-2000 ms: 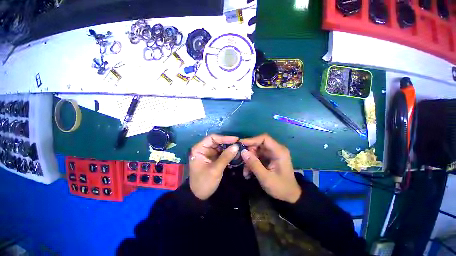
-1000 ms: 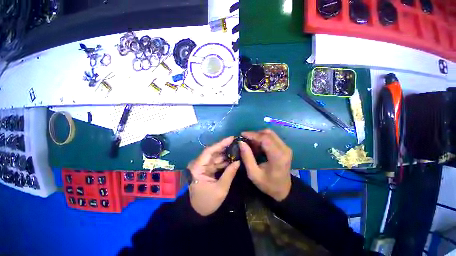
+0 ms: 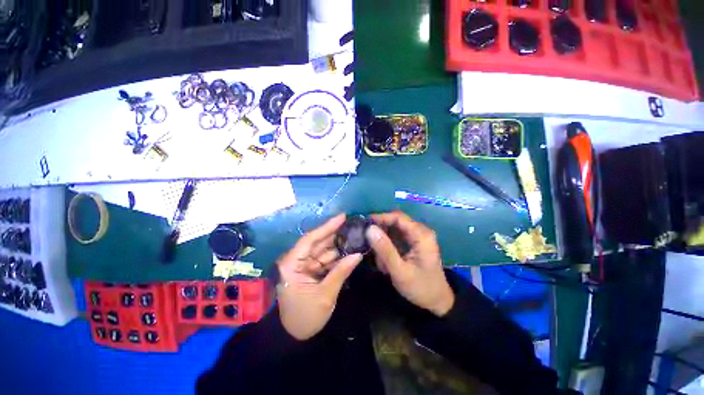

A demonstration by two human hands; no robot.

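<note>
A round dark watch body [image 3: 353,236] is held between both hands over the near edge of the green mat, its flat round side turned up towards me. My left hand [image 3: 315,278] grips its left and lower rim with thumb and fingers. My right hand [image 3: 411,261] holds its right side, the thumb at the rim and the other fingers partly hidden behind. The hands cover part of the rim. Fine detail on the watch is blurred.
Right of the hands lie a blue-purple stick [image 3: 438,200], dark tweezers [image 3: 486,183], tape scraps [image 3: 525,244] and an electric screwdriver [image 3: 577,193]. A dark disc [image 3: 228,241] and marker [image 3: 179,220] lie left. Red trays [image 3: 455,58] stand at back right and near left.
The view has shifted, so the bench items sit lower and further left. The watch has been turned in the fingers and now shows its round flat side; both hands still hold it.
</note>
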